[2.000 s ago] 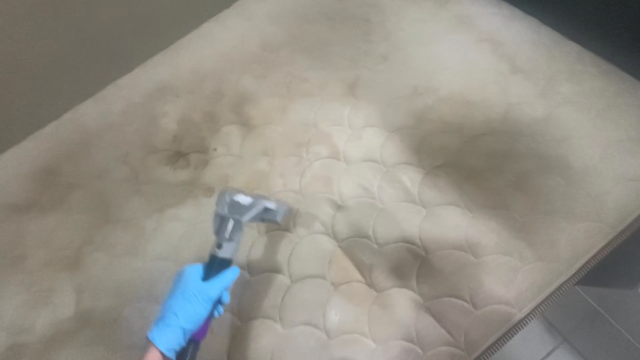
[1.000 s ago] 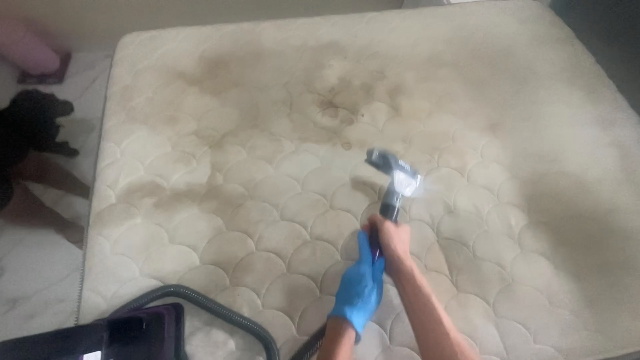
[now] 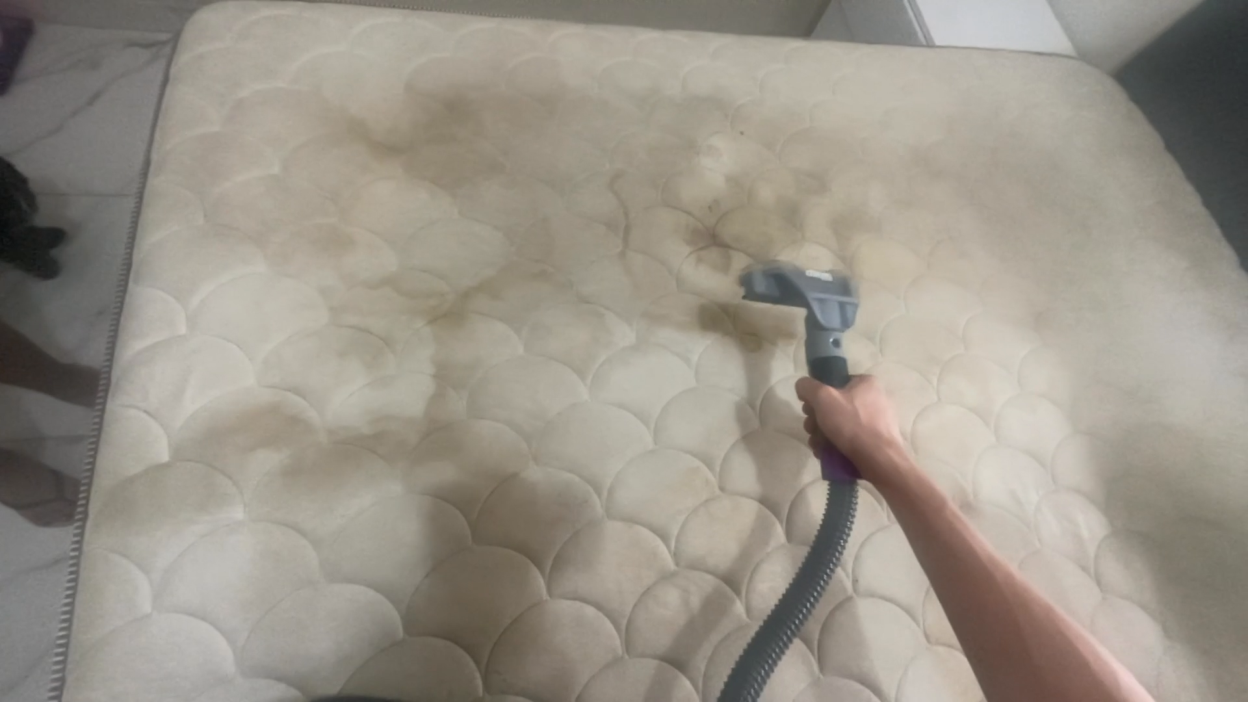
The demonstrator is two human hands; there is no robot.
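My right hand, bare, is closed around the handle of a grey upholstery cleaning nozzle right of the middle. A purple collar shows just below the hand, and a dark ribbed hose runs from it down to the bottom edge. The nozzle's wide head is over a cream quilted mattress with brown stains; whether it touches the fabric cannot be told. My left hand is out of view.
Marble-look floor tiles lie left of the mattress, with part of another person's bare foot and a dark object there. A white piece of furniture stands beyond the far edge, and a dark surface is at the right.
The blue-gloved left hand, on the handle in both earlier frames, has left the view. The bare right hand, which joined it one second ago, now holds the handle alone. The view has shifted.
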